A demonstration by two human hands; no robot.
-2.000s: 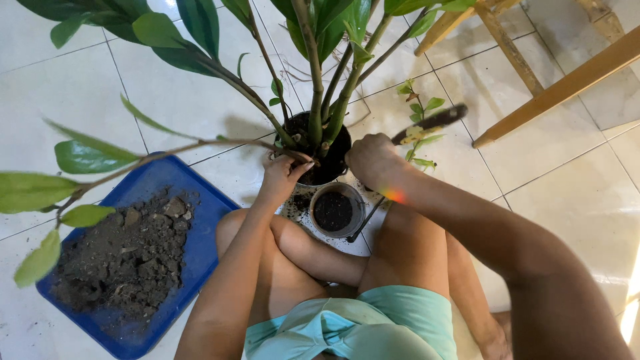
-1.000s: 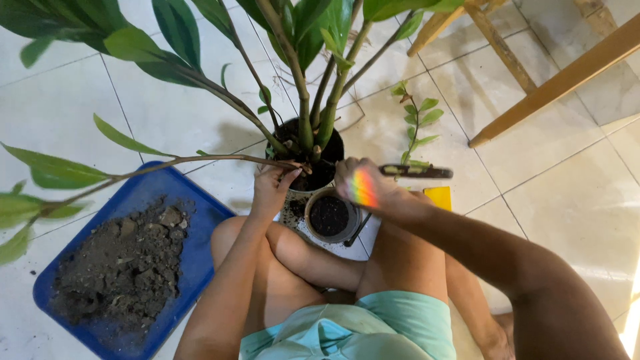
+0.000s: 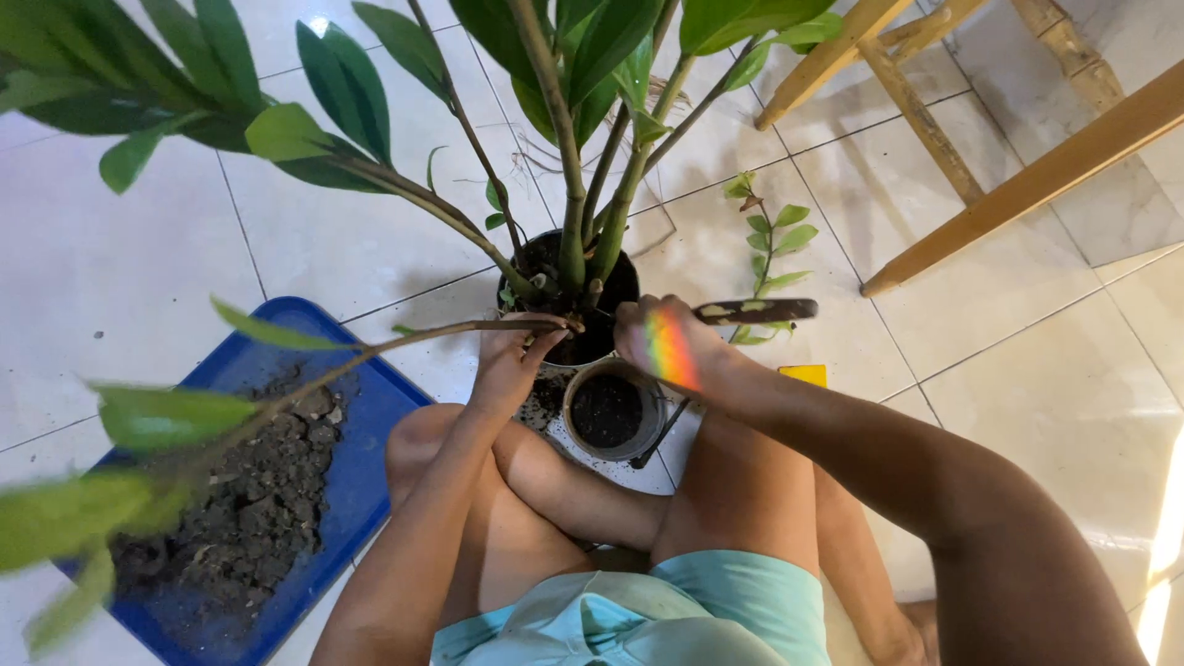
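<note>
A tall potted plant (image 3: 573, 185) with thick green stems and glossy leaves stands in a dark round pot (image 3: 622, 277) filled with soil. At the pot's near left rim, my left hand (image 3: 518, 361) pinches the base of a long leafy stem (image 3: 407, 339), which stretches out to the left. My right hand (image 3: 661, 342), with a rainbow patch of light across its back, is closed around a tool whose dark, worn handle (image 3: 758, 312) sticks out to the right; the tool's working end is hidden. Below the pot sits a clear plastic container (image 3: 655, 416) holding dark soil.
A blue tray (image 3: 370, 407) with a heap of clumpy soil (image 3: 268, 499) lies at left. A small leafy sprig (image 3: 763, 240) rests on the tiles at right, near a yellow object (image 3: 803, 375). Wooden furniture legs (image 3: 1017, 190) stand at upper right. My crossed legs border the container.
The tool handle, tilted up to the right two seconds ago, now lies nearly level. My left hand stays at the stem base by the pot rim.
</note>
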